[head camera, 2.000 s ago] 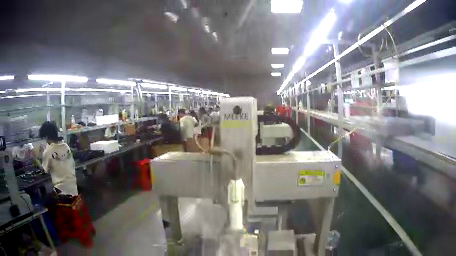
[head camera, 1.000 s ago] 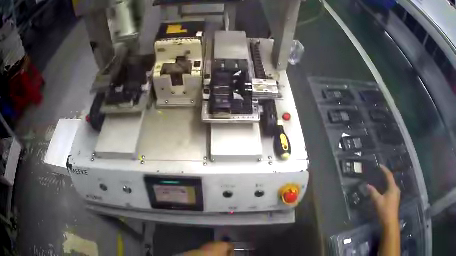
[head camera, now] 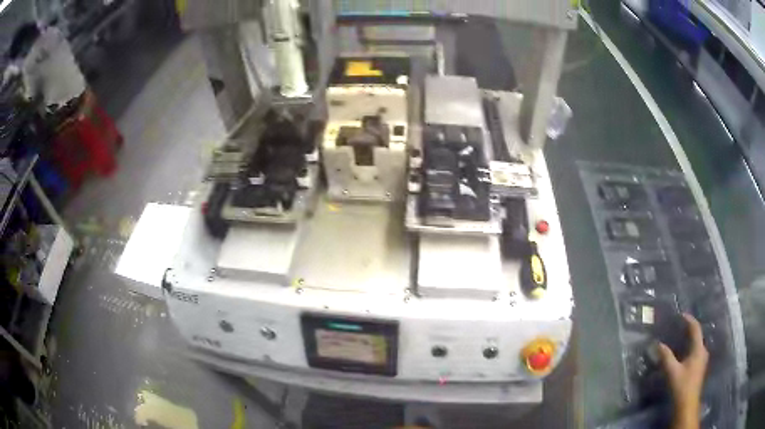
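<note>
My right hand [head camera: 686, 360] is over the clear blister tray [head camera: 597, 243] at the right, thumb and fingers around a dark handset assembly [head camera: 669, 337] that is blurred. Other black handsets lie in the tray pockets, one with a pale label [head camera: 641, 314]. Of my left hand only a sliver of skin shows at the bottom edge; its hold cannot be told. The right fixture [head camera: 453, 180] bears black parts on its slide. The left fixture [head camera: 273, 172] is dark and blurred under the machine head [head camera: 287, 50].
The white machine has a touch screen [head camera: 350, 343], a red emergency stop [head camera: 538, 357] and a small red button [head camera: 543, 227]. A yellow-and-black handled tool [head camera: 533, 272] lies at its right edge. A pale centre block [head camera: 365, 159] stands between the fixtures. Red stools [head camera: 88, 142] are at far left.
The view has dropped from the room to the machine, then shifted slightly, so the machine sits lower and further right. My right hand stays at the tray. My left hand has almost left the picture.
</note>
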